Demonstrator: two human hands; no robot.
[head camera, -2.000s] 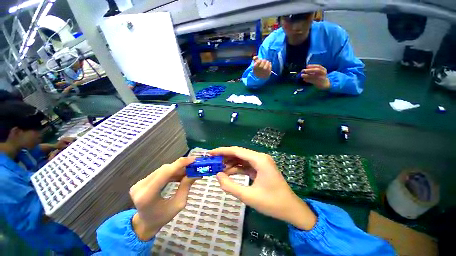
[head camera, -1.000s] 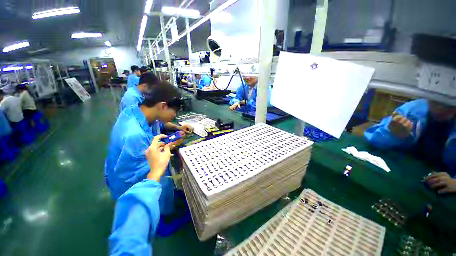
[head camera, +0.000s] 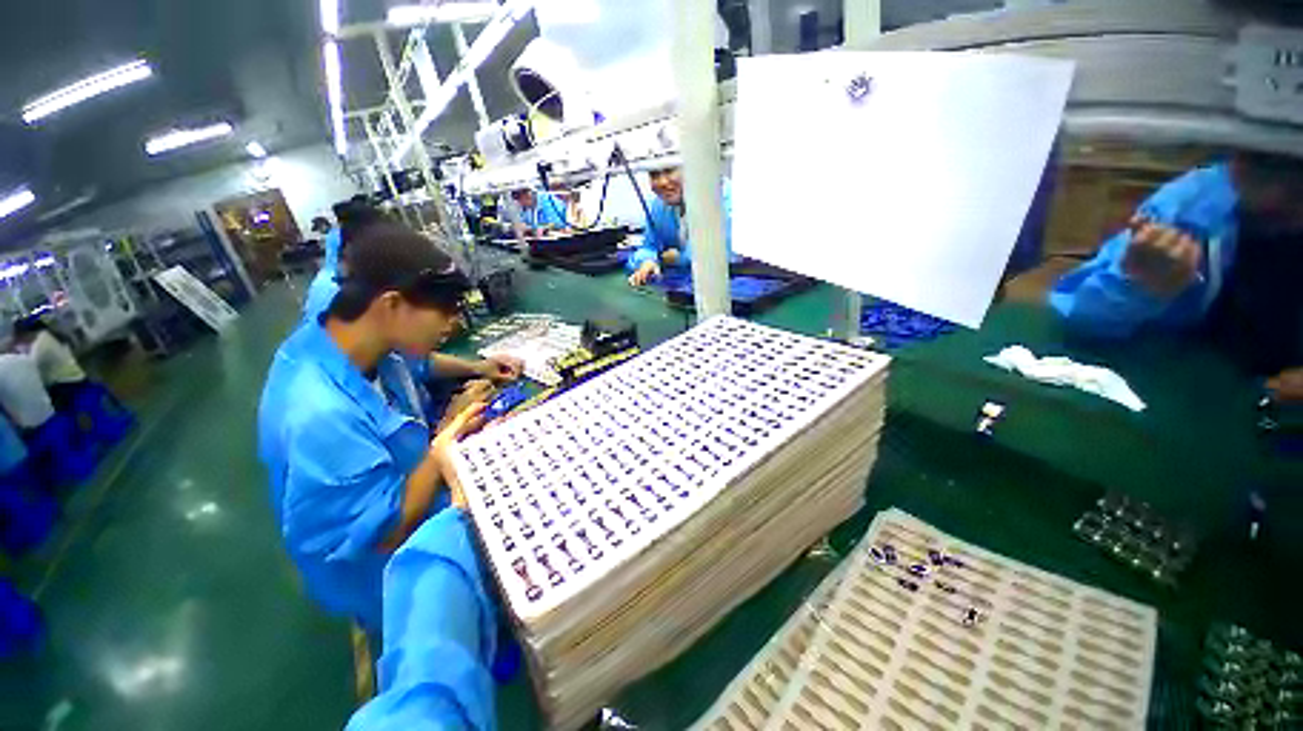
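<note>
My left arm in a blue sleeve reaches forward from the bottom edge, beside the tray stack (head camera: 686, 571). My left hand (head camera: 456, 440) is small, blurred and partly hidden at the stack's far left corner. A small blue unit (head camera: 505, 401) shows just beyond its fingertips, close to the neighbouring worker's hands. I cannot tell whether my fingers still grip it. My right hand is out of the picture. The top tray of the stack holds rows of small dark parts.
A seated worker (head camera: 336, 414) in blue is at the left. A blister tray (head camera: 1057, 614) with a few dark parts lies lower right. Circuit board panels (head camera: 1136, 536) lie at the right. A white sheet (head camera: 900, 179) hangs above the bench. Another person's hand (head camera: 1165, 257) shows far right.
The view has swung left from the bench. My left hand has moved from in front of me, with the blue unit, out towards the neighbouring worker. My right hand has left the picture.
</note>
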